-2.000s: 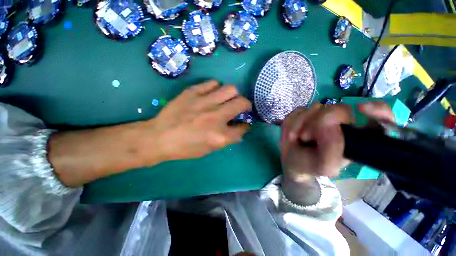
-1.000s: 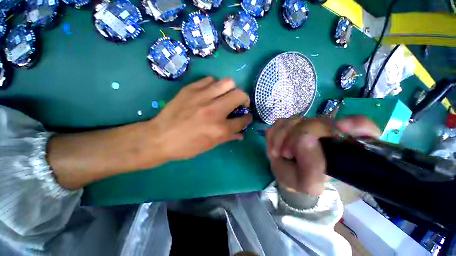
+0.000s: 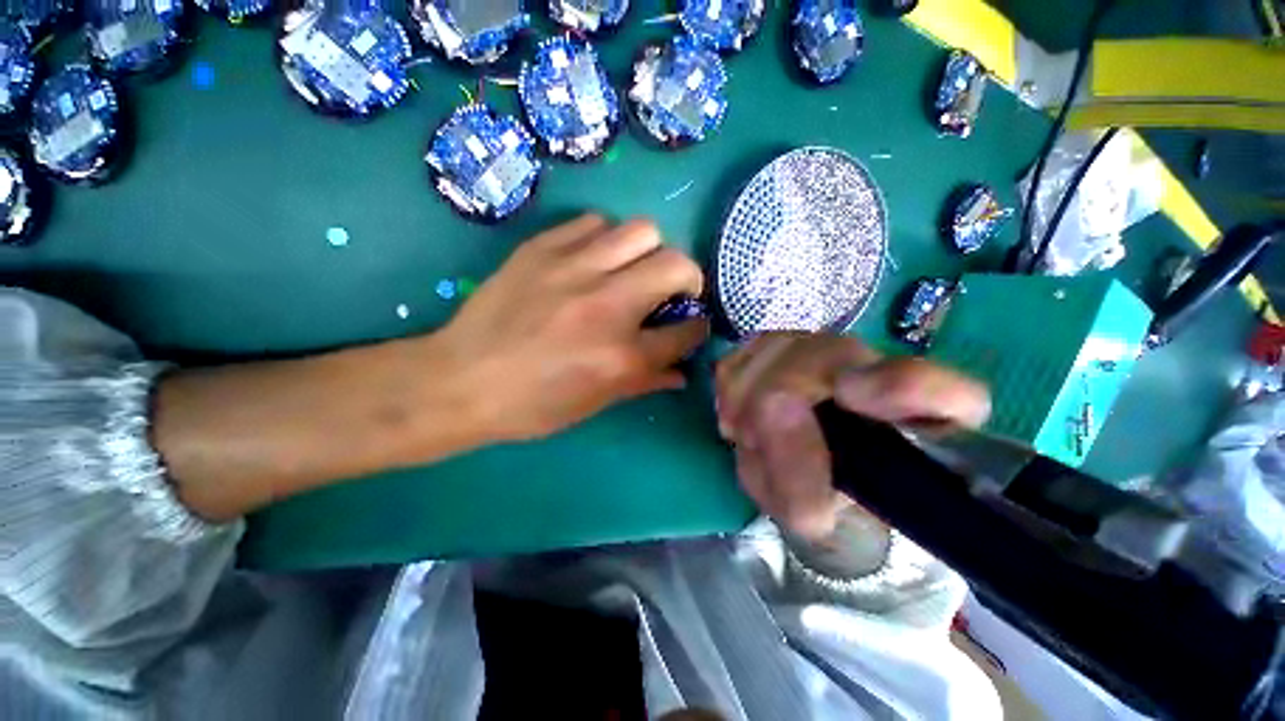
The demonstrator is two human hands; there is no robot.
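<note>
My left hand [image 3: 578, 331] rests on the green mat with its fingers closed around a round circuit-board module [image 3: 677, 313], which is mostly hidden under the fingertips. My right hand [image 3: 810, 423] grips a thick black electric screwdriver [image 3: 986, 528], its body slanting down to the lower right. The screwdriver's tip cannot be made out. My right fingers are close to the module's right side. The round silver screw dish [image 3: 803, 242] lies just beyond my hands, with small screws heaped on its right part.
Several blue modules [image 3: 483, 161] lie across the top and upper left. Smaller modules [image 3: 975, 216] lie right of the dish. A teal box [image 3: 1043, 352], a black cable [image 3: 1067, 127], a crumpled clear bag [image 3: 1092, 211] and a yellow strip [image 3: 972, 31] are at the right.
My right hand has moved left and slightly down towards my left hand, and the screwdriver slants more steeply. More of the teal box shows. My left hand stays on the module.
</note>
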